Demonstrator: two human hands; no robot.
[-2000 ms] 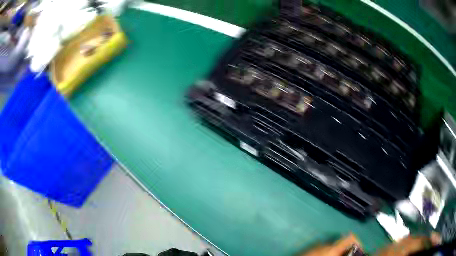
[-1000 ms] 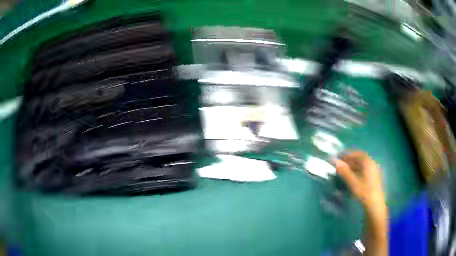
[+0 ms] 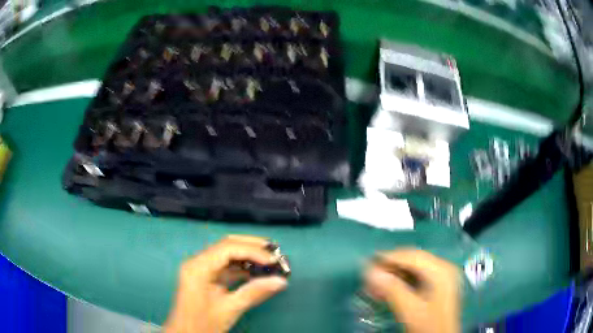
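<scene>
My left hand [image 3: 218, 286] is low in the middle, thumb and fingers pinched on a small dark module [image 3: 278, 259] with bright metallic edges. My right hand [image 3: 416, 286] is to its right, apart from it, fingers curled and blurred. A faint pale shape shows below its fingertips; I cannot tell whether the hand holds it. Stacked black blister trays [image 3: 273, 156] stand behind my hands, with small parts in the back rows and part of the front row. A white square part with a dark round centre [image 3: 479, 268] lies right of my right hand.
A grey-white screw feeder [image 3: 426, 114] stands right of the trays, a white cloth [image 3: 376, 213] before it. A black electric screwdriver [image 3: 517, 188] slants at the right, near loose clear parts [image 3: 497, 159]. A tan box [image 3: 583, 208] is at the right edge.
The view has swung right and then partly back. My right hand has moved from the white parts at the right to the front middle. My left hand has come into view with the module.
</scene>
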